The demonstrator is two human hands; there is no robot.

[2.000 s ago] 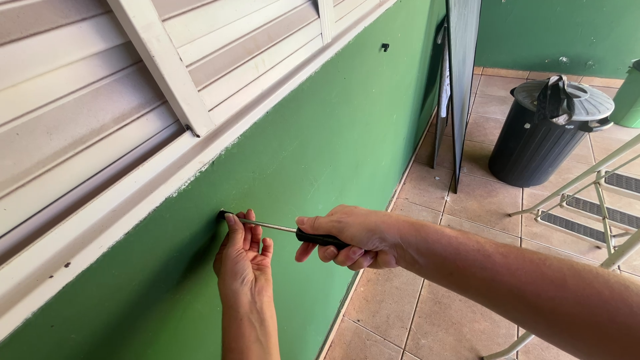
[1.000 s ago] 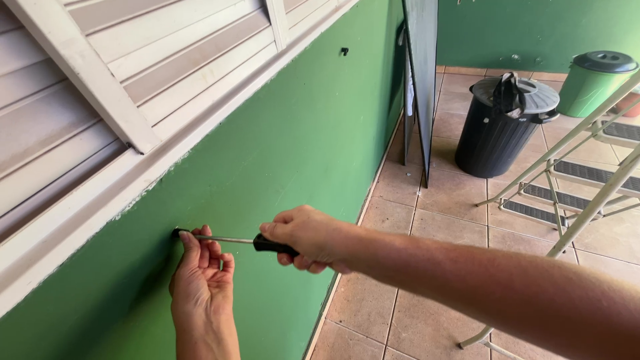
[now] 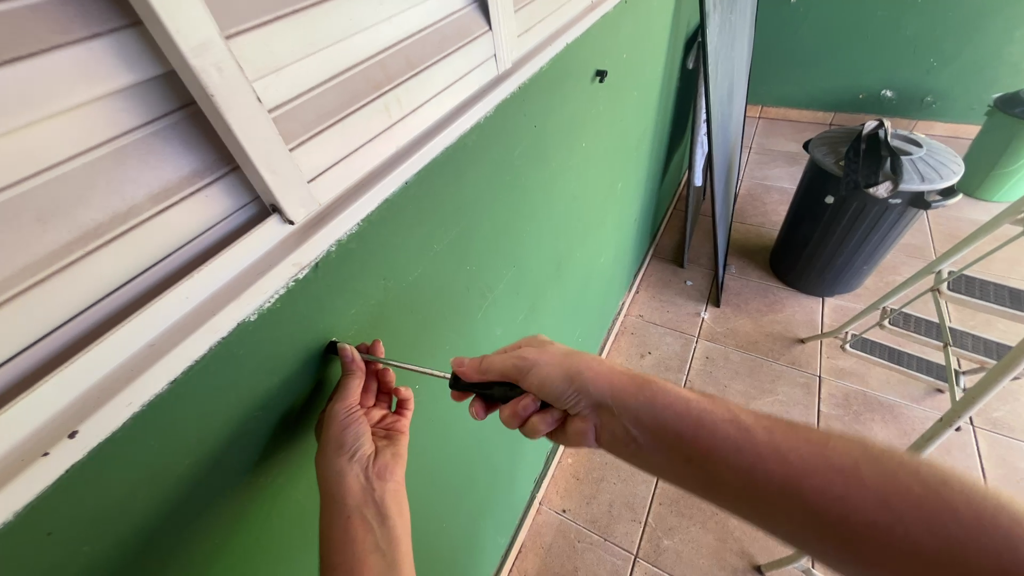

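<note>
My right hand (image 3: pixel 524 388) is closed around the black handle of a screwdriver (image 3: pixel 412 368), whose metal shaft points left to the green wall (image 3: pixel 480 264). At its far end a small black fitting (image 3: pixel 332 347) sits against the wall below the window frame. The fingertips of my left hand (image 3: pixel 364 408) are at this fitting and the shaft's end, thumb and index finger around them; the tip itself is hidden. A similar small black fitting (image 3: pixel 601 76) is on the wall farther along.
A white louvred shutter (image 3: pixel 184 136) and its sill run above the wall. Dark panels (image 3: pixel 726 136) lean on the wall ahead. A black lidded bin (image 3: pixel 848 216), a green bin (image 3: pixel 996 152) and a stepladder (image 3: pixel 952 328) stand on the tiled floor (image 3: pixel 744 384) to the right.
Both hands stay at the same fitting, with the screwdriver still in my right hand. The view has shifted somewhat.
</note>
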